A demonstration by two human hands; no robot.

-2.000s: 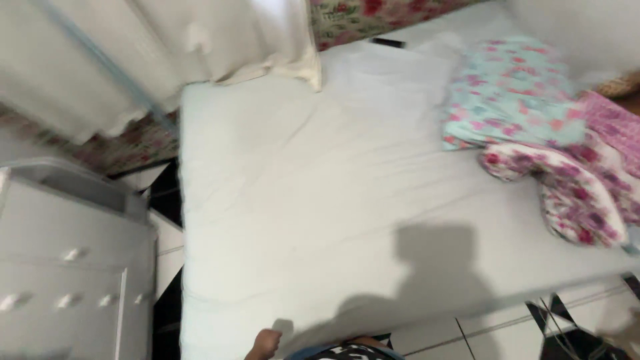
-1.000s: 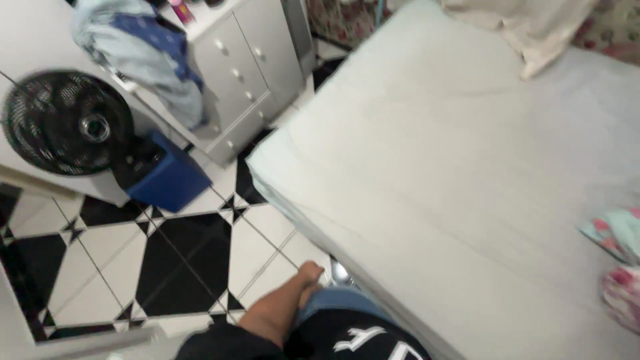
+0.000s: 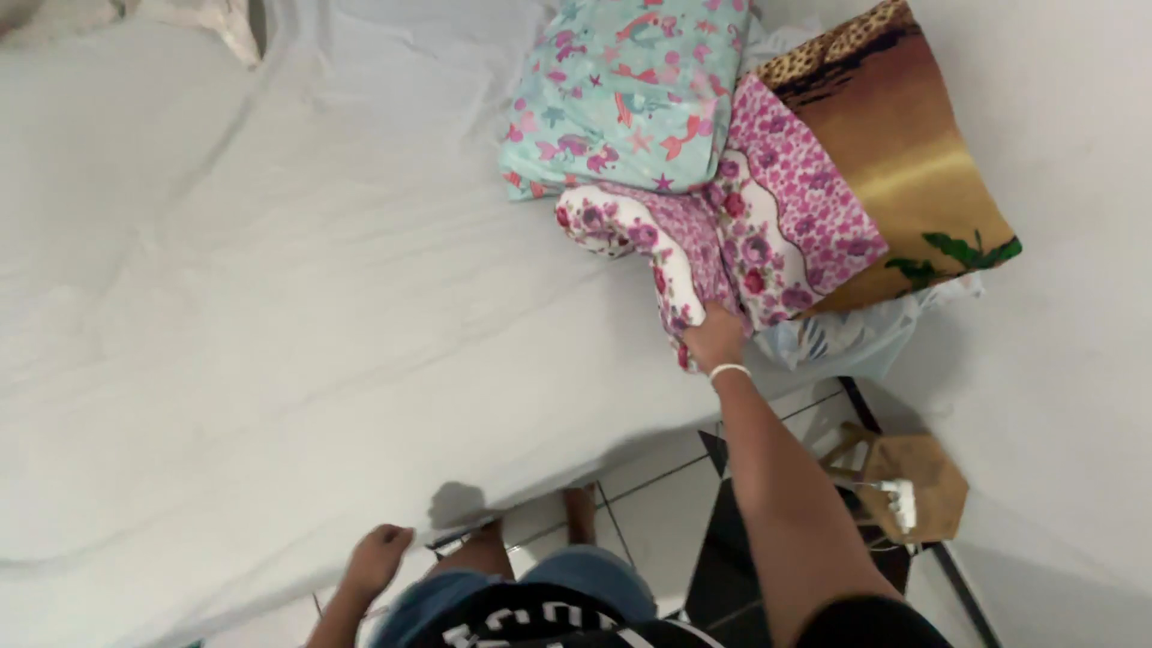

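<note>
My right hand (image 3: 717,337), with a white band at the wrist, grips the near end of a pink and white floral cloth (image 3: 670,243) lying on the bed. That cloth touches a folded turquoise fabric piece with a mermaid print (image 3: 621,99). To its right are a flat pink floral fabric piece (image 3: 783,207) and, partly beneath that, a brown and gold printed one (image 3: 909,153) with green leaves. My left hand (image 3: 380,556) hangs over the bed's near edge, fingers curled, with nothing visible in it.
A pale sheet (image 3: 342,333) covers the mattress. Light curtain fabric (image 3: 225,22) hangs at the top left. A wooden stool (image 3: 918,477) bearing a white plug or adapter (image 3: 902,506) stands at the lower right, near the wall. Black and white floor tiles (image 3: 648,508) show below the bed.
The view has swung right, away from the fan and drawers. My right hand now grips the floral cloth, which lay on the bed in the earliest frame.
</note>
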